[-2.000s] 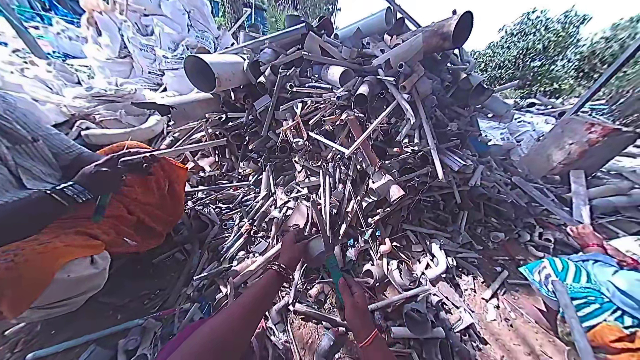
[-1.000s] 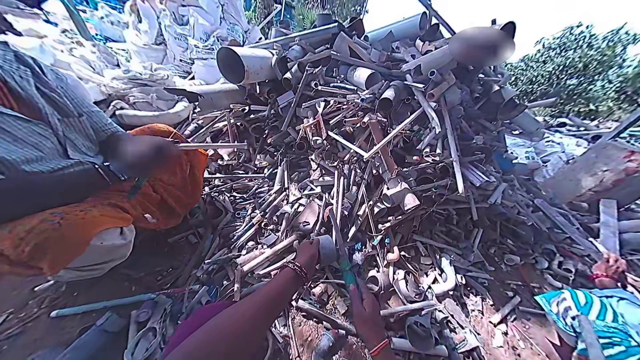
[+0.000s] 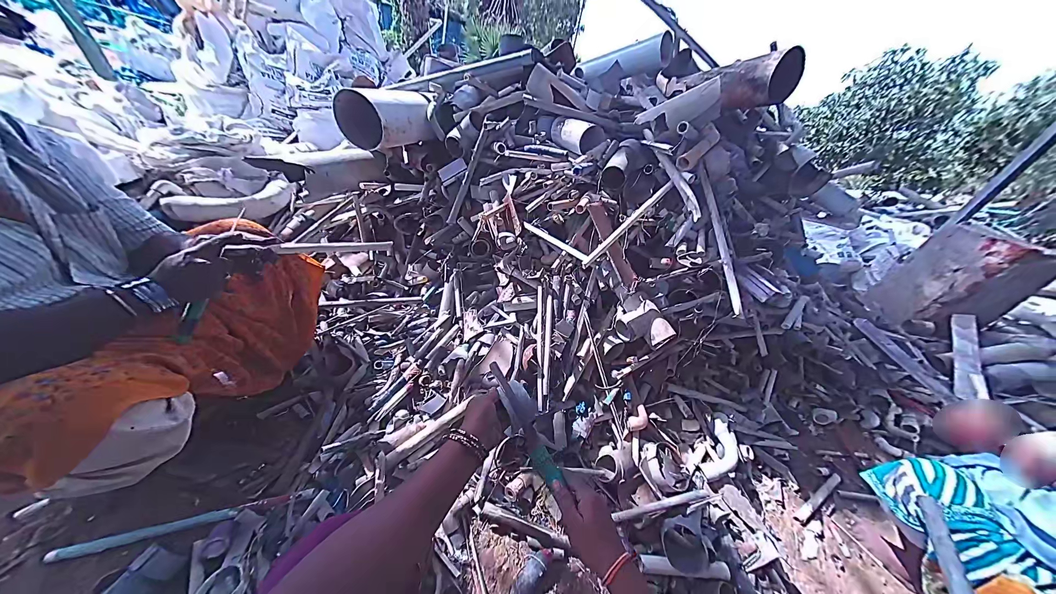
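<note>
My left hand (image 3: 485, 419), with a beaded bracelet at the wrist, grips a grey plastic pipe piece (image 3: 518, 401) low in front of the scrap heap. My right hand (image 3: 577, 503), a red band at its wrist, is closed on the green handle of a bladed tool (image 3: 543, 464). The tool's dark blade points up and left, across the pipe piece beside my left fingers. Whether the blade touches the piece I cannot tell. Around both hands lie broken plastic pipes and fittings, among them a pale curved pipe (image 3: 724, 452).
A tall heap of scrap pipes (image 3: 577, 223) rises ahead, wide pipes on top. At left a seated person (image 3: 198, 272) holds a thin strip. Another person's patterned cloth (image 3: 949, 503) shows at lower right, near a slanted slab (image 3: 961, 276). White sacks (image 3: 272, 74) stand behind.
The tool's blade has come to lie across the grey piece at my left hand. The view has shifted slightly.
</note>
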